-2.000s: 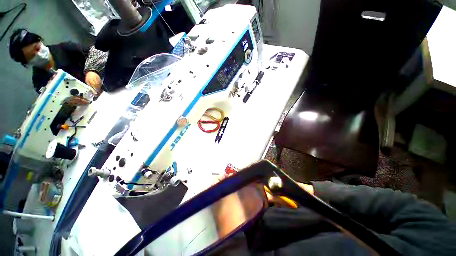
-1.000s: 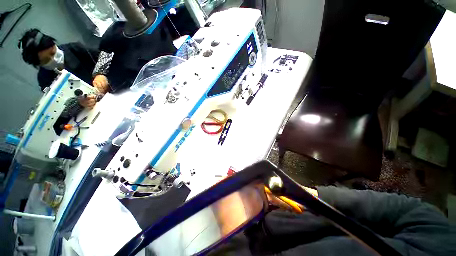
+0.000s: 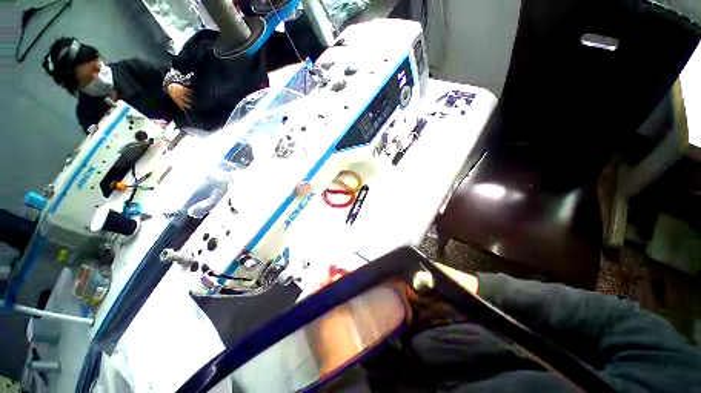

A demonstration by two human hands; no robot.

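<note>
A dark fabric piece [image 3: 246, 311] lies under the needle area [image 3: 269, 272] of the white sewing machine [image 3: 307, 146], partly behind my glasses frame. A white sheet [image 3: 165, 341] lies left of it. My right hand [image 3: 353, 330] shows blurred through the lens, its sleeve reaching in from the right. The glasses hide much of it, so its grip cannot be told. A small red item [image 3: 336, 272] is near the needle, beside the fingertips. My left hand cannot be made out.
Red-orange handled scissors [image 3: 340, 192] and black snips [image 3: 357, 204] lie right of the machine arm. Small tools [image 3: 403, 140] lie near the control panel. A dark chair [image 3: 523, 199] stands right. A masked person [image 3: 138, 84] is behind a facing machine [image 3: 84, 180].
The whole view has shifted, so the machine sits slightly farther right and lower. Orange handles seen at my right hand before no longer show clearly. The facing person's hands have moved off their machine.
</note>
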